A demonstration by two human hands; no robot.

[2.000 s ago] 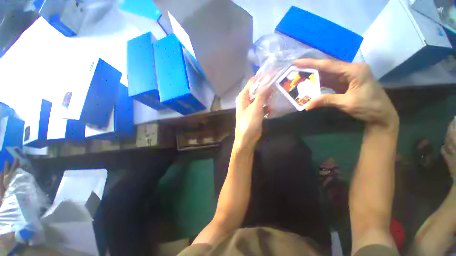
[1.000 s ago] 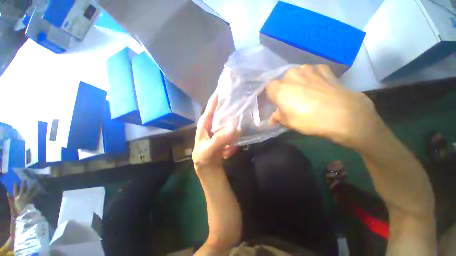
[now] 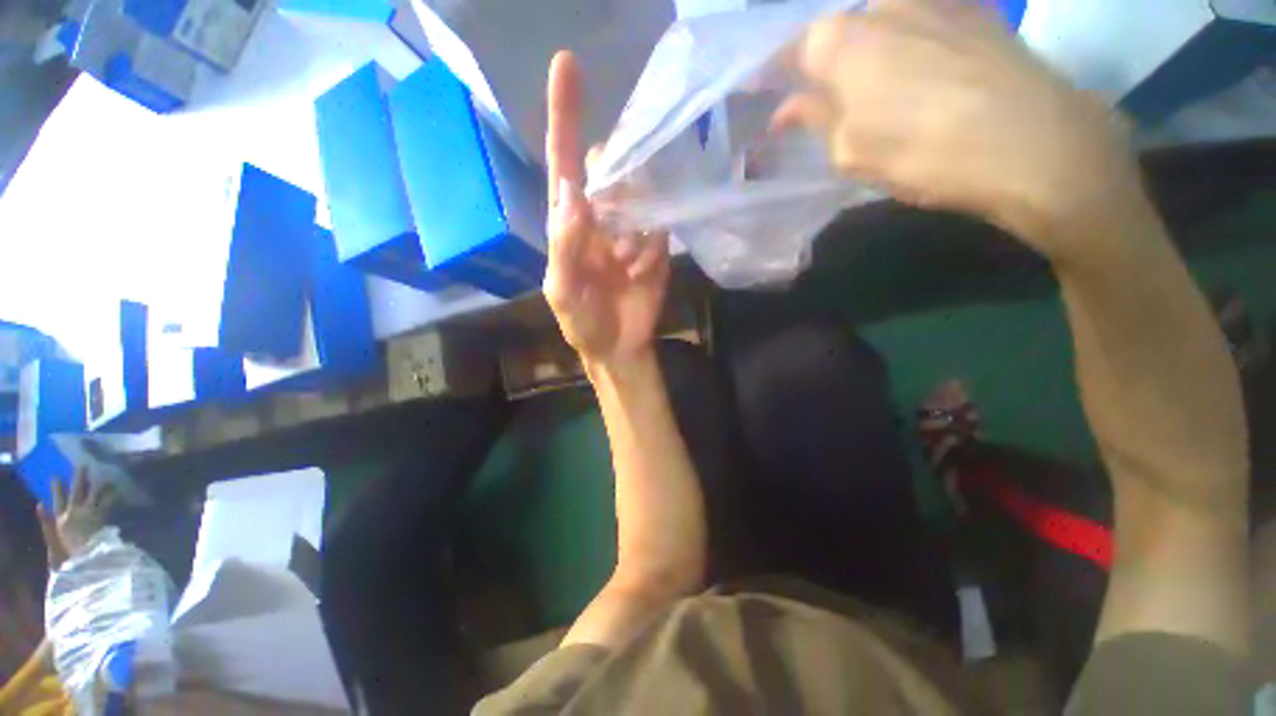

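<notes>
A clear plastic bag [image 3: 749, 175] is stretched between my two hands above the table's front edge. Its lower part hangs down, and something small and dark shows through it. My left hand [image 3: 605, 259] pinches the bag's left edge with the thumb and lower fingers, while the index finger points up. My right hand [image 3: 945, 112] holds the bag's upper right side with bent fingers. I cannot tell whether the small pictured card is inside the bag.
Two blue cartons [image 3: 445, 168] stand left of my hands, with more blue-and-white cartons [image 3: 266, 266] farther left. A large greyish carton [image 3: 539, 63] is behind my left hand. An open white carton [image 3: 266, 560] is at lower left, near a neighbour's hand [image 3: 77, 518].
The pictured card seen two seconds ago no longer shows. My hands have moved up and apart, pulling the bag wide, and my left index finger is now raised.
</notes>
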